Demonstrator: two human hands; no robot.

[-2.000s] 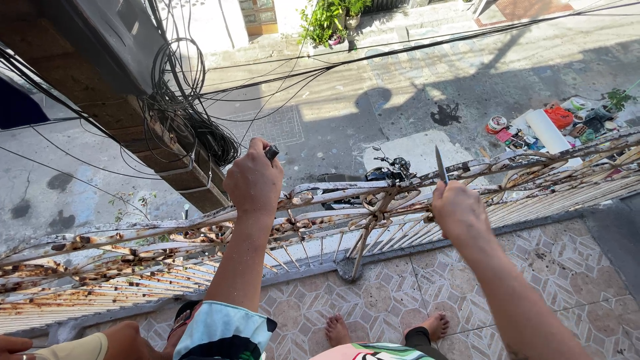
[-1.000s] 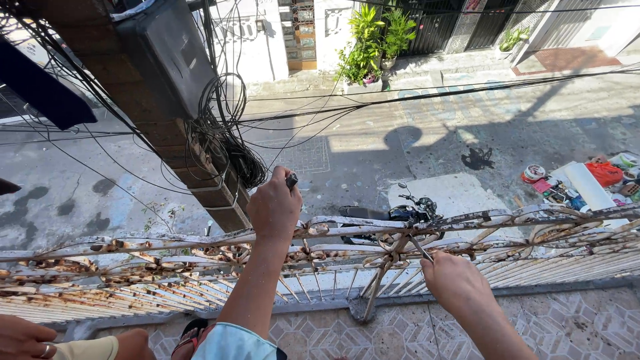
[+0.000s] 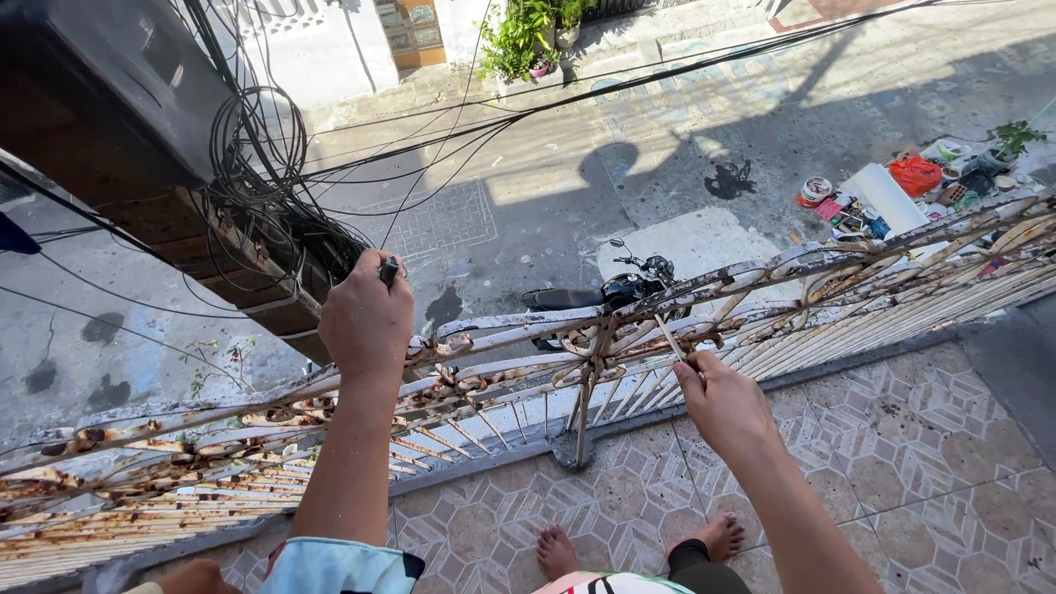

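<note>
My left hand (image 3: pixel 367 309) is a fist around a small black object (image 3: pixel 388 271), probably a handle, whose end shows at the top; the rest is hidden. It is over the top rail of a rusty, white-painted metal railing (image 3: pixel 594 351). To the right, my right hand (image 3: pixel 726 400) grips a thin metal blade-like tool (image 3: pixel 670 337), its handle mostly hidden in my fingers. The tool points up and left, against or just in front of the railing's scrollwork; contact cannot be told. Rust and flaking paint cover the railing, most heavily at the left.
A utility pole (image 3: pixel 194 239) with coiled black cables (image 3: pixel 264 153) stands beyond the railing at left. On the street below are a motorcycle (image 3: pixel 606 293) and a litter pile (image 3: pixel 891 194). My bare feet are on the tiled floor (image 3: pixel 619 495). Another person's hand (image 3: pixel 194 577) shows at bottom left.
The tool in my right hand pointed upward above the rail two seconds ago; now it is lower, tilted left against the scrollwork. My left hand remains closed around the black object. The view has shifted.
</note>
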